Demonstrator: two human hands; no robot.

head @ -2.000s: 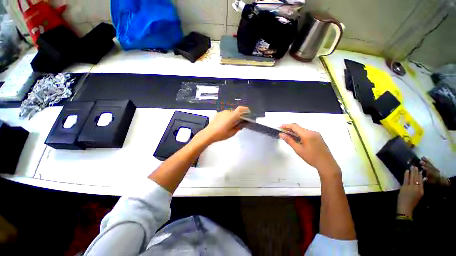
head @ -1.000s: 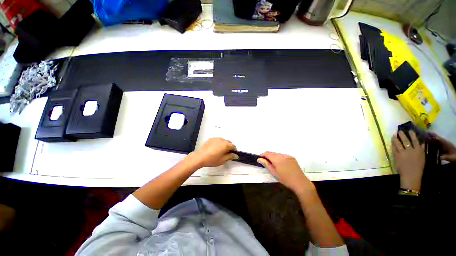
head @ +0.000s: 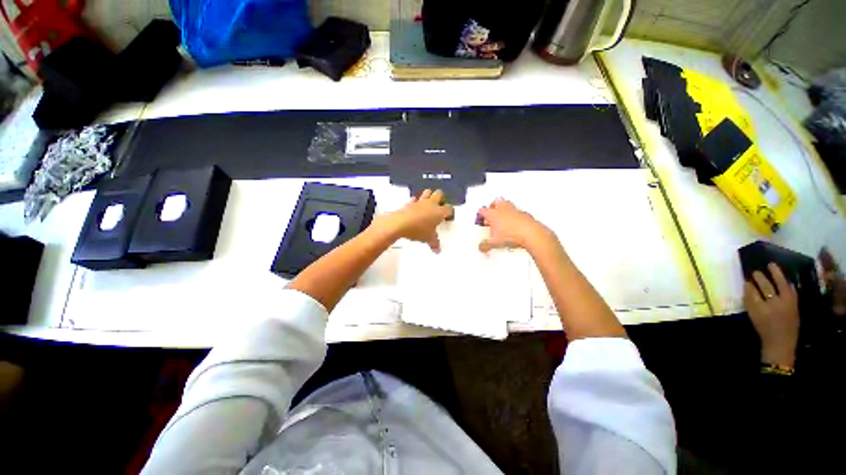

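A printed card piece lies white side up (head: 464,288) at the table's front edge. My left hand (head: 422,221) and my right hand (head: 506,225) are over its far end, fingers spread. Black shows under the fingertips of both hands; whether they grip it cannot be told. Another card piece (head: 436,156), black with small white lettering, lies flat beyond my hands on the black strip. A black box (head: 306,249) with a white gadget (head: 326,228) in its recess lies left of the card.
Two more black boxes (head: 190,237) with white gadgets stand at left, near white cables (head: 70,167). A clear plastic bag (head: 326,144) lies on the black strip (head: 232,144). Yellow-and-black sleeves (head: 756,190) lie at right, near another person's hand (head: 773,311) on a black box.
The dark piece held edge-on between my hands is no longer seen that way. A white card surface now lies open before me, and my hands have moved away from me. The neighbour's hand has shifted.
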